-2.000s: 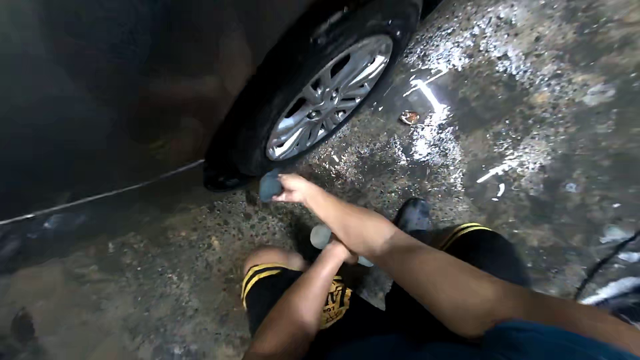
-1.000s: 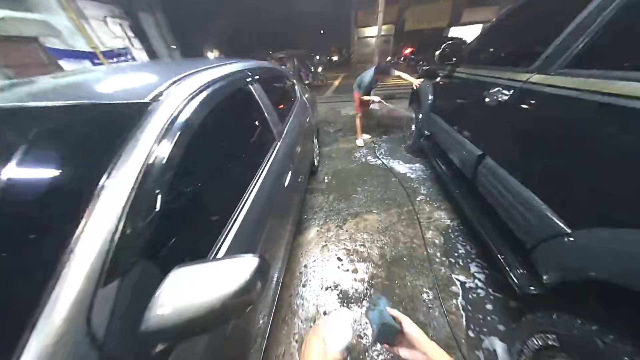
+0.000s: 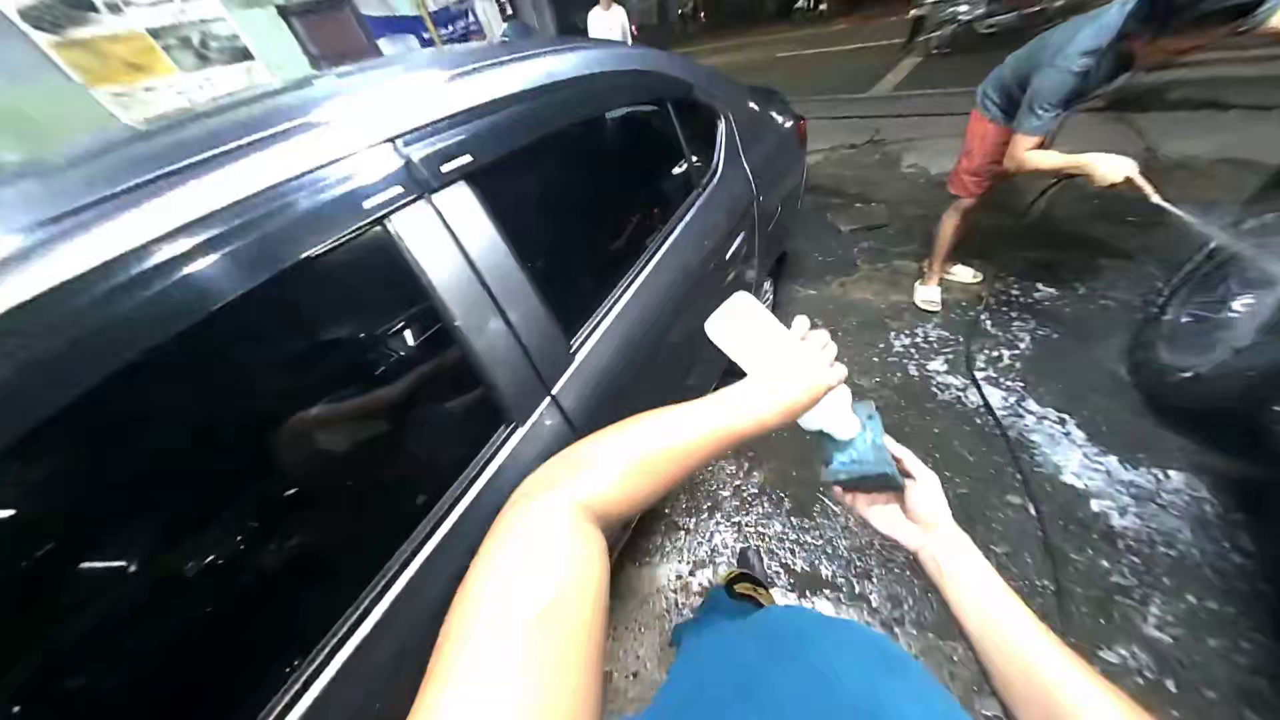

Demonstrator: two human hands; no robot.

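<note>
My left hand (image 3: 795, 375) grips a white plastic bottle (image 3: 750, 330), tilted with its base up to the left and its top end down at a blue-green sponge (image 3: 862, 455). That sponge rests in my right hand (image 3: 905, 505), fingers beneath and behind it. The bottle's top end touches or nearly touches the sponge; which one I cannot tell. Both hands are beside the doors of a dark sedan (image 3: 660, 320), over wet ground.
A co-worker (image 3: 1050, 100) bends at the right, spraying water at the wheel (image 3: 1215, 320) of a dark vehicle. A black hose (image 3: 1000, 430) runs along the wet, foamy concrete. Another person (image 3: 608, 22) stands beyond the sedan. Motorcycles (image 3: 965, 20) are at the back.
The view has turned toward the sedan's side. My hands, low in the frame a second ago, now show fully, with the bottle upended at the sponge. Two seconds ago the sponge was near a wheel.
</note>
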